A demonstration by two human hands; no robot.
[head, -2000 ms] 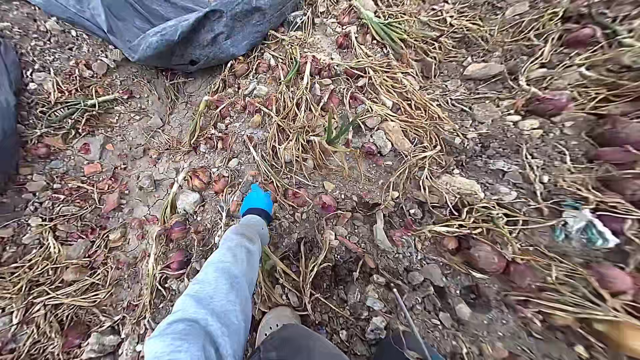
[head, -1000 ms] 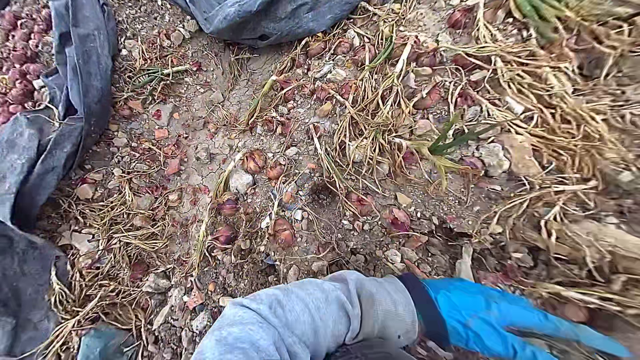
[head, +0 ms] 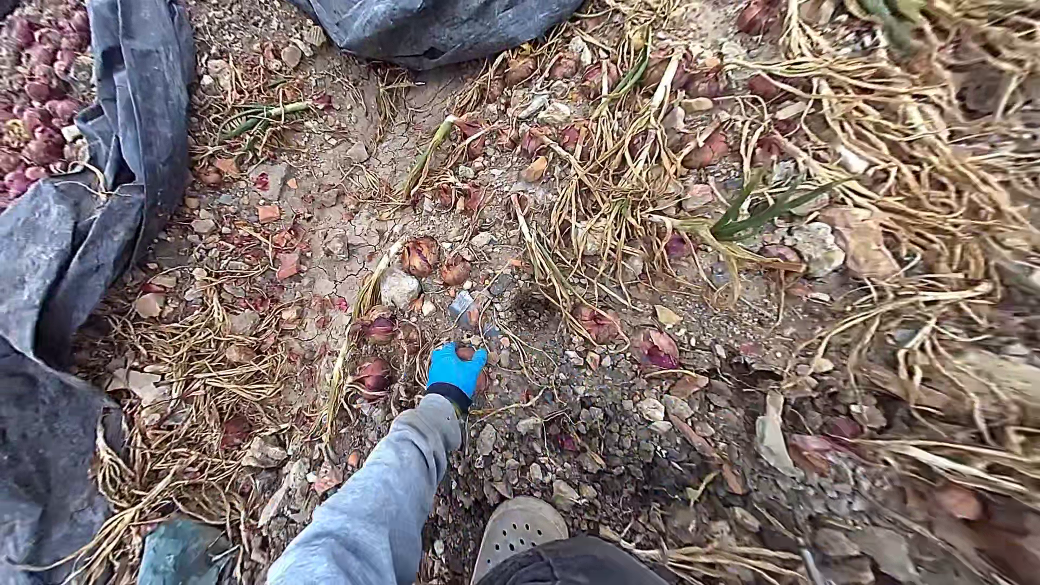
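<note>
My left hand [head: 456, 367], in a blue glove with a dark cuff, reaches down to the soil near the middle of the view. Its thumb and fingers close around a reddish-brown onion [head: 465, 353], mostly covered by the glove. Two purple onions [head: 374, 375] lie just to its left, beside a dry stalk. Farther up, an onion with torn skin [head: 420, 257] and a smaller one [head: 456, 270] sit near a pale stone [head: 400, 288]. More onions [head: 657, 349] lie to the right. A small shiny grey piece [head: 462, 305] is just beyond my fingers. My right hand is out of view.
Dark sheeting [head: 142, 122] runs down the left side, with a heap of red onions [head: 42, 97] beyond it. More sheeting [head: 439, 28] lies at the top. Dry onion tops [head: 926, 122] and stones cover the right. A clog [head: 520, 532] shows at the bottom.
My left hand, stretched out at the lower right a second ago, has moved left and is now down at an onion in the middle. The view has shifted since the first frame.
</note>
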